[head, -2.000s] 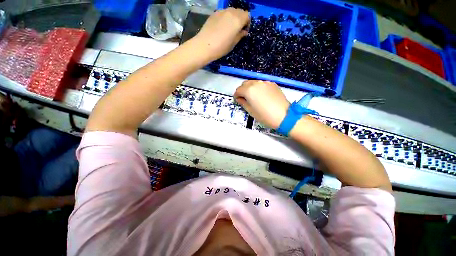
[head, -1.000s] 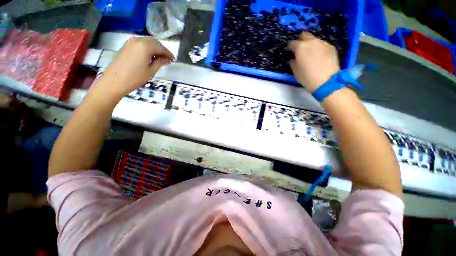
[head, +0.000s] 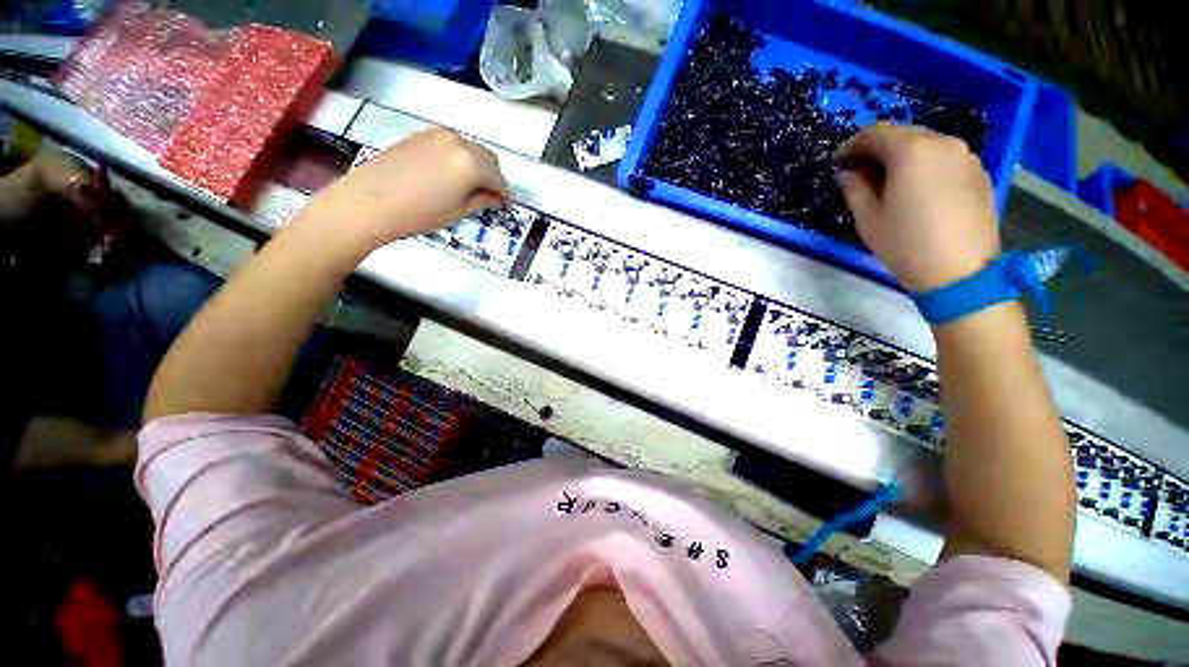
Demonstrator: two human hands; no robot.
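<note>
White circuit board panels (head: 648,289) lie end to end in the metal track, carrying rows of blue, black and silver parts. My left hand (head: 437,185) is over the left panel, fingertips pinched together just above its parts; anything between them is too small to see. My right hand (head: 923,206), with a blue strap (head: 971,295) on the wrist, is over the large blue bin (head: 767,235). Its thumb and fingers are curled at the heap of black components (head: 750,143); whether they hold one is hidden.
A red bubble-wrap bag (head: 248,111) lies at the track's left end. Clear plastic (head: 524,55) and a small speckled piece (head: 601,147) are left of the bin. A red crate (head: 391,427) is low beside my lap. Another person's hand (head: 55,190) shows at the far left.
My left hand has moved from the bin to the left panel. My right hand has gone from the panels to the bin's heap. The whole view has also shifted and tilted.
</note>
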